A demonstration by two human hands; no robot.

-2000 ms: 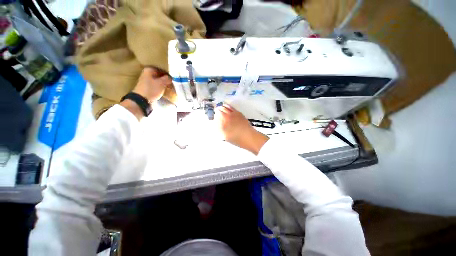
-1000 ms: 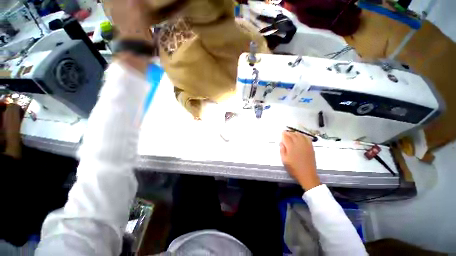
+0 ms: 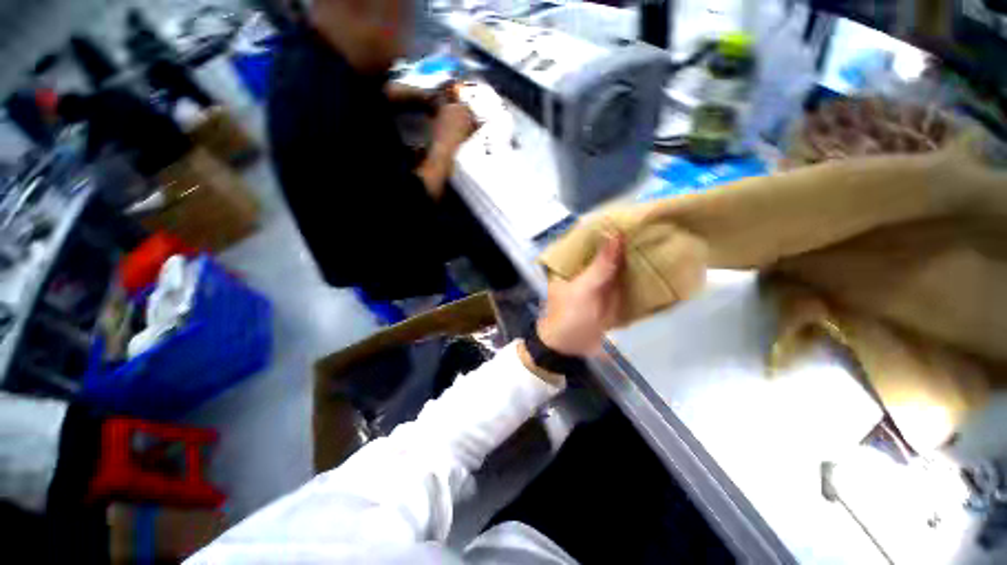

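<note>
A tan jacket (image 3: 883, 259) lies at the right of the head view, with brown patterned lining (image 3: 872, 130) showing behind it. One sleeve stretches left from the heap over the white machine table (image 3: 707, 381). My left hand (image 3: 585, 296) grips the sleeve's end (image 3: 652, 265) near the table's front edge, with the thumb on top. My right hand is out of the picture. Small metal machine parts (image 3: 977, 486) show blurred at the lower right edge.
A neighbouring grey-white machine (image 3: 602, 105) stands beyond the sleeve. A person in black (image 3: 342, 166) works at it. A cardboard box (image 3: 342, 386) stands below, left of my forearm. A blue crate (image 3: 210, 331) and a red stool (image 3: 160, 464) are on the floor at left.
The view has swung left. My left hand, blurred at the top before, now holds the sleeve end near the table edge. The sleeve is stretched out. My right hand has left the picture.
</note>
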